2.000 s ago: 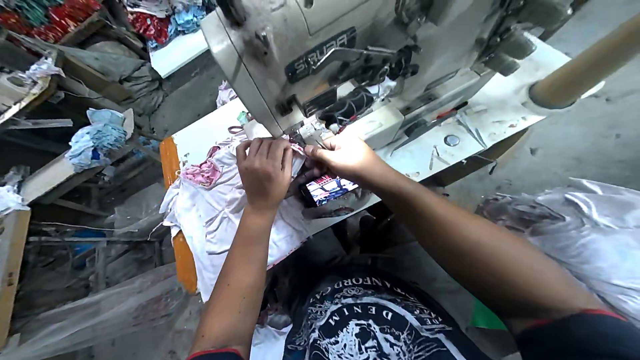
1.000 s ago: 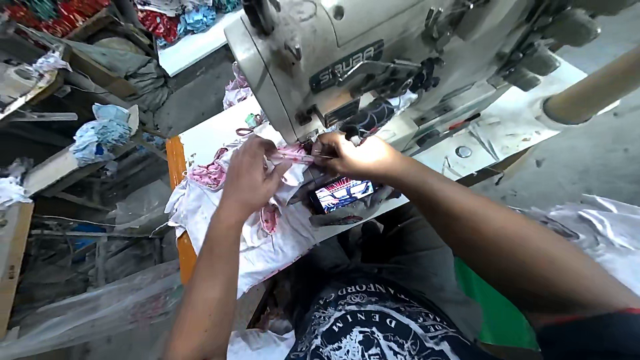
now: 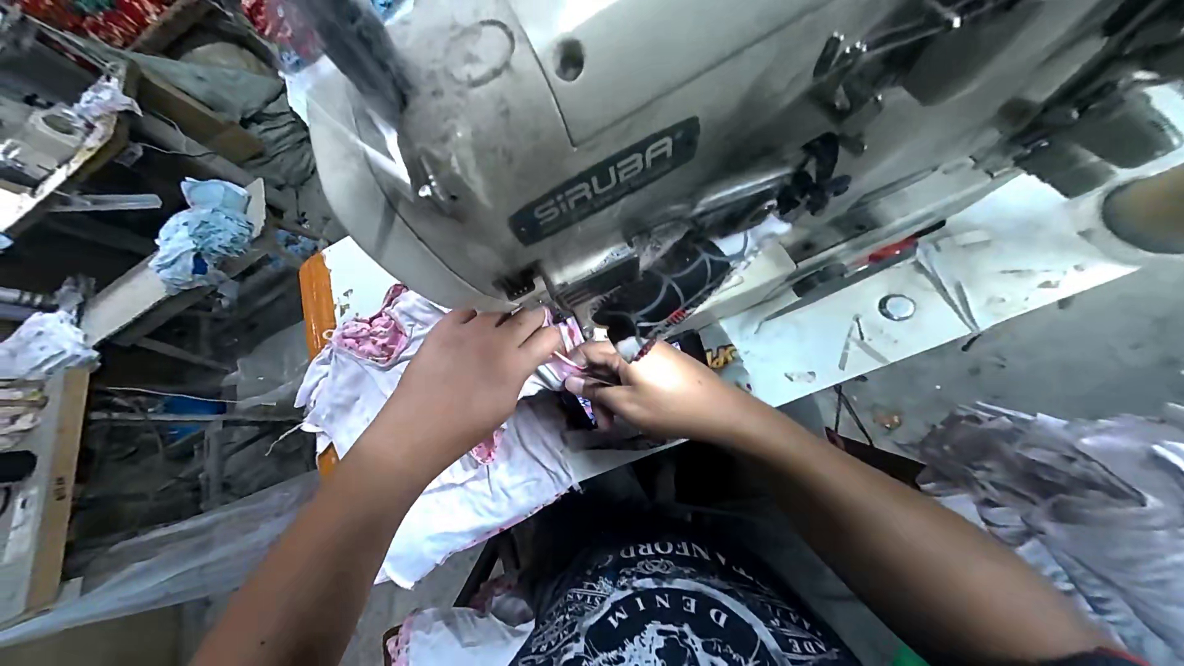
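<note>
A grey Siruba industrial sewing machine fills the upper middle of the head view. Just below its needle area, my left hand grips the pink-edged part of a white garment. Close beside it on the right, my right hand pinches the same pink and white edge between thumb and fingers. The rest of the garment spreads left and drapes over the table edge, with a gathered pink patch on it. A phone with a lit screen is mostly hidden behind my right hand. The needle itself is hard to make out.
The white machine table runs to the right, with scraps and a round metal disc on it. Blue cloth bundles lie on a wooden rack at the left. Plastic-wrapped material stands at the lower right. More white and pink cloth is below.
The view has moved closer to the machine. The phone screen, plain to see one second ago, is now mostly covered by my right hand. Both hands remain at the pink edge.
</note>
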